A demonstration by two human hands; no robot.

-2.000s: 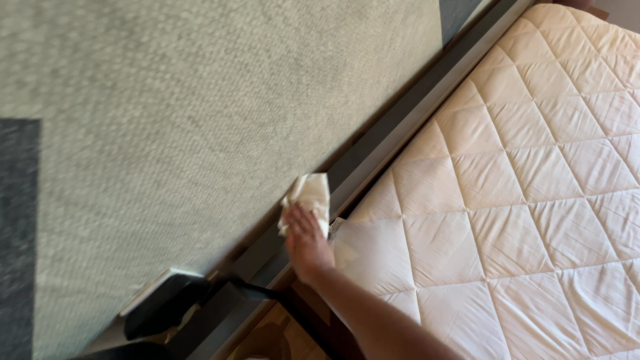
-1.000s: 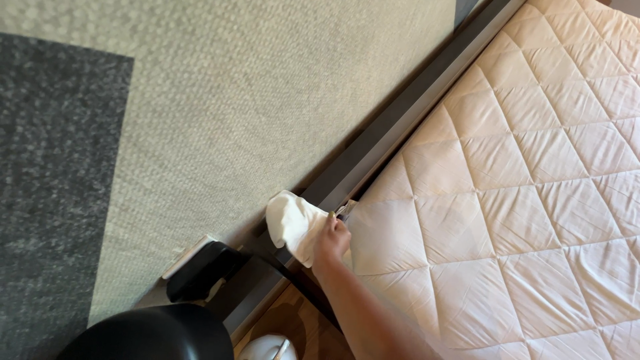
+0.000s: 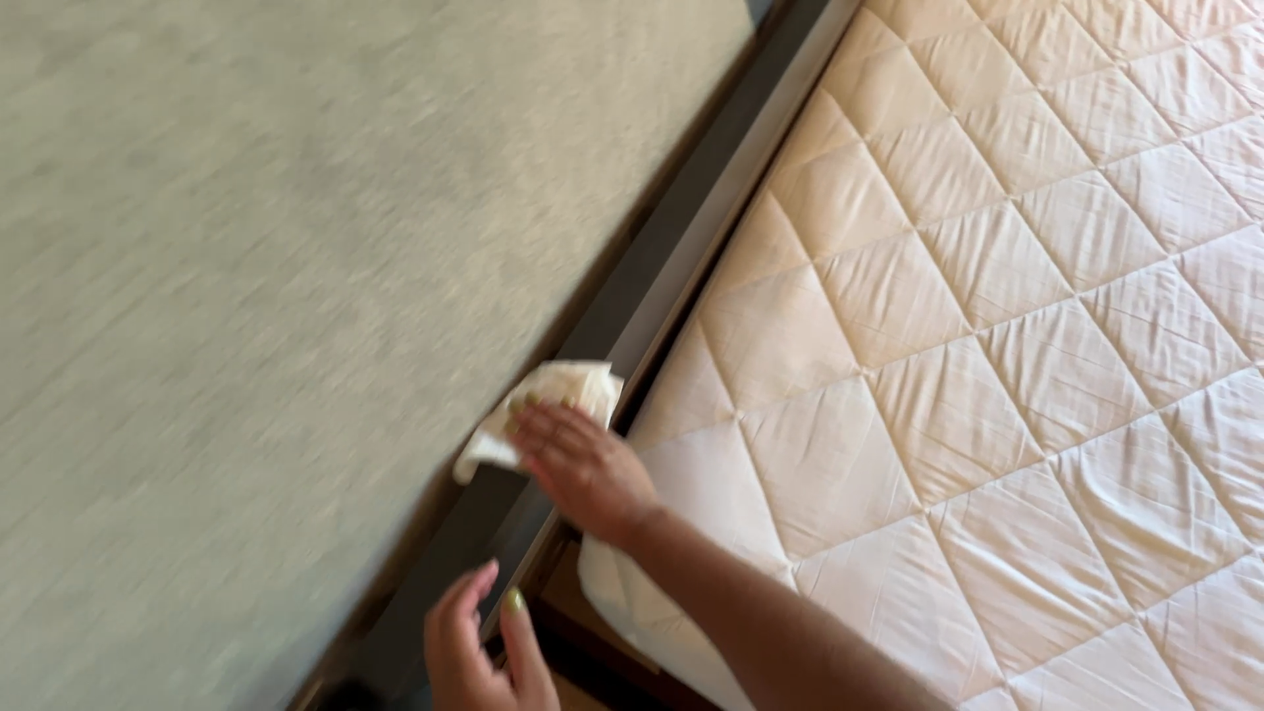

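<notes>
A white cloth (image 3: 583,385) lies on the dark headboard ledge (image 3: 671,217), with my right hand (image 3: 583,464) spread flat over it, fingers extended and pressing it down. Below and to the left, my left hand (image 3: 484,642) is raised near the lower part of the ledge, its thumb and fingers apart and nothing between them. A quilted white mattress (image 3: 889,395) lies to the right of the ledge, beside my right forearm.
A textured pale grey-green wall (image 3: 296,247) rises along the ledge's left side. A narrow dark gap separates the ledge from the mattress. Brown wooden parts (image 3: 592,602) show below the mattress corner. A dark object, blurred, is at the bottom edge.
My left hand has come into view at the bottom. My right hand, bunched at the cloth a second ago, now lies flat on it. The black objects at lower left are mostly out of view.
</notes>
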